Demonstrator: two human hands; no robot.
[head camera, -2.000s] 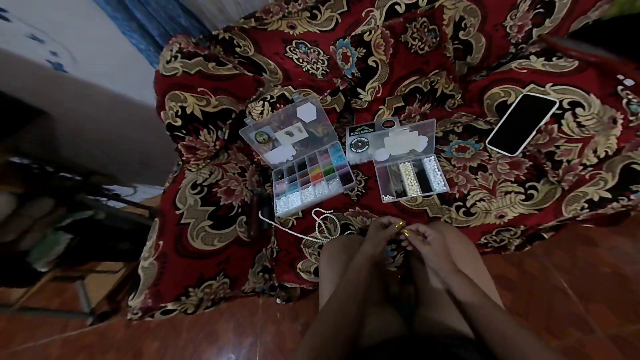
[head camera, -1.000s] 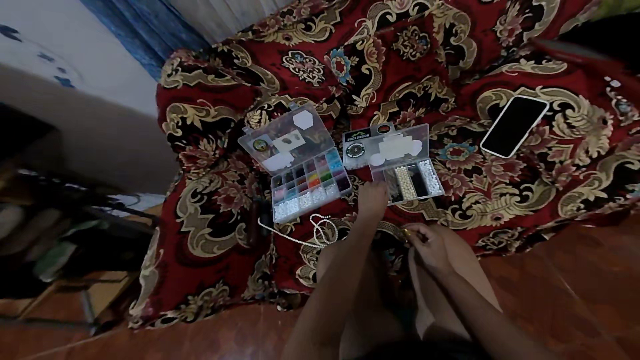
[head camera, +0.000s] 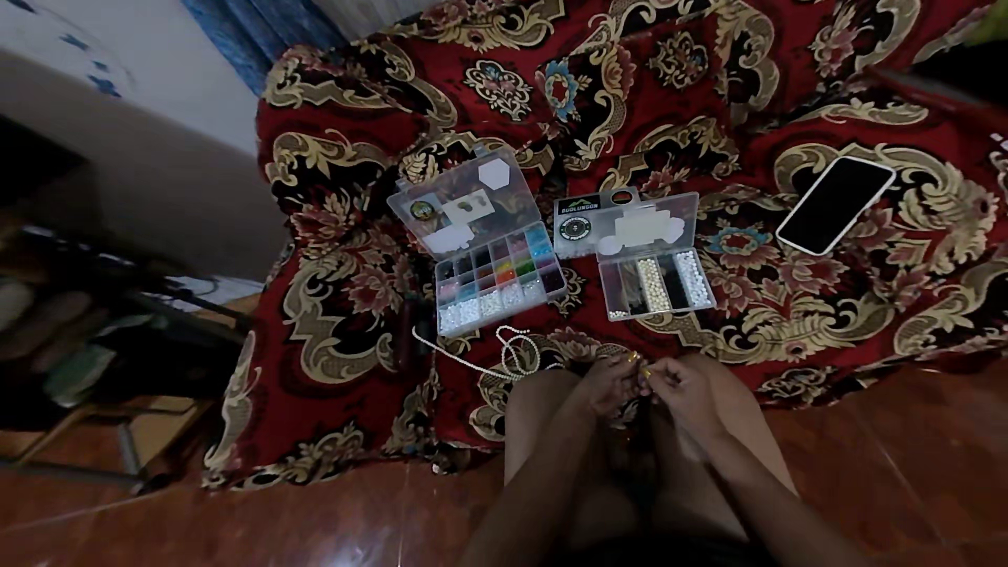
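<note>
My left hand [head camera: 613,384] and my right hand [head camera: 683,390] meet above my lap, fingertips almost touching. Whatever they pinch is too small to make out. A strand of small cream beads [head camera: 465,362] lies looped on the patterned cloth, and its right end runs toward my left hand. Beyond my hands stands an open clear plastic box [head camera: 660,313] with cream and white beads in long compartments. Left of it, a larger open compartment box [head camera: 504,316] holds beads of many colours, with clear or white ones along its front row.
A red, black and gold patterned cloth [head camera: 346,268] covers the seat. A smartphone [head camera: 836,205] with a pale edge lies at the right. Behind the smaller box is another clear case [head camera: 575,240] with stickers. A metal-framed stand [head camera: 130,449] is at the left.
My left hand, over the near edge of the smaller bead box one second ago, has come back beside my right hand.
</note>
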